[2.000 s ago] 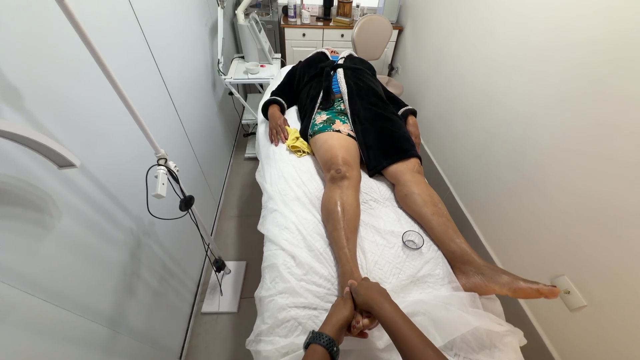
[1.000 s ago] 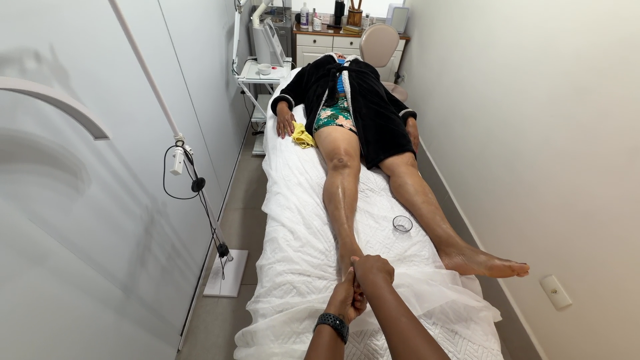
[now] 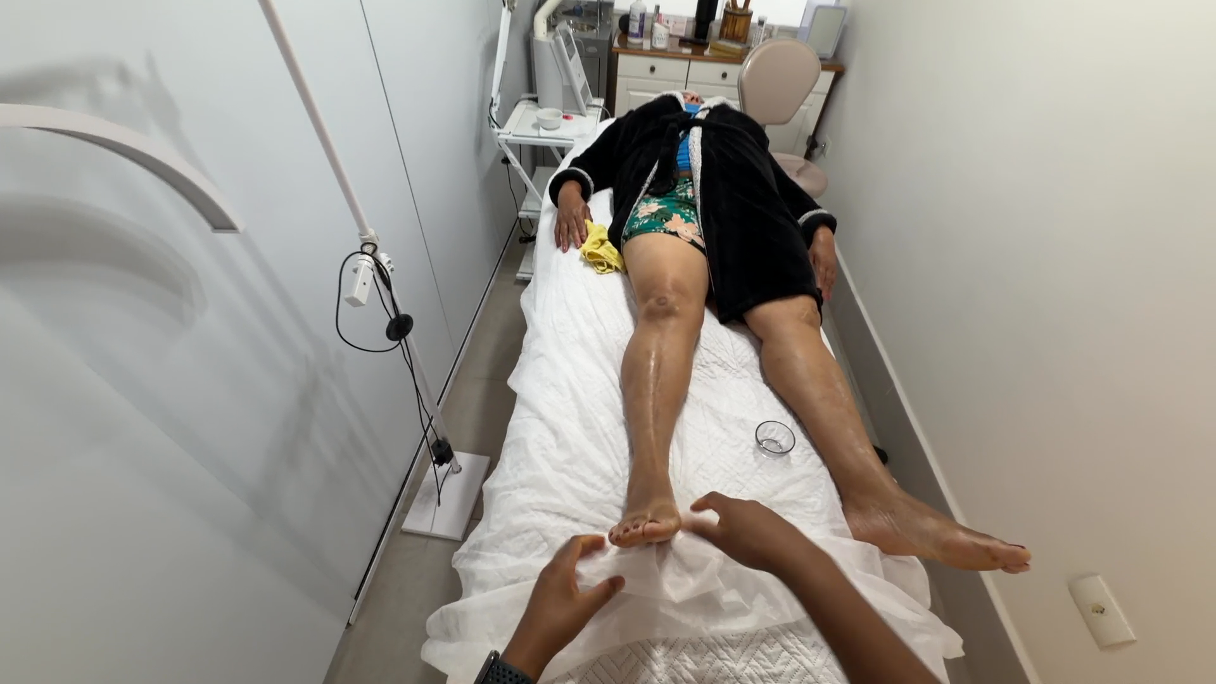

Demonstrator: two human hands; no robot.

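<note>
A person in a black robe lies on a bed with a white sheet, legs bare and shiny. My left hand, with a dark watch at the wrist, is just below and left of one bare foot, fingers apart and holding nothing. On the other side of that foot, my right hand is held with thumb and fingers apart, its fingertips close to the foot; whether they touch it is unclear. The other foot points outward to the right. Between the lower legs rests a small clear glass bowl.
A yellow cloth lies beside the person's hand. To the left stand a lamp pole with hanging cables and a white base. A white trolley, a beige chair and a cabinet are at the far end. Walls flank the bed.
My hands were together around the foot in both earlier frames. Now they have let go and are spread apart, one on each side of it, and the toes show.
</note>
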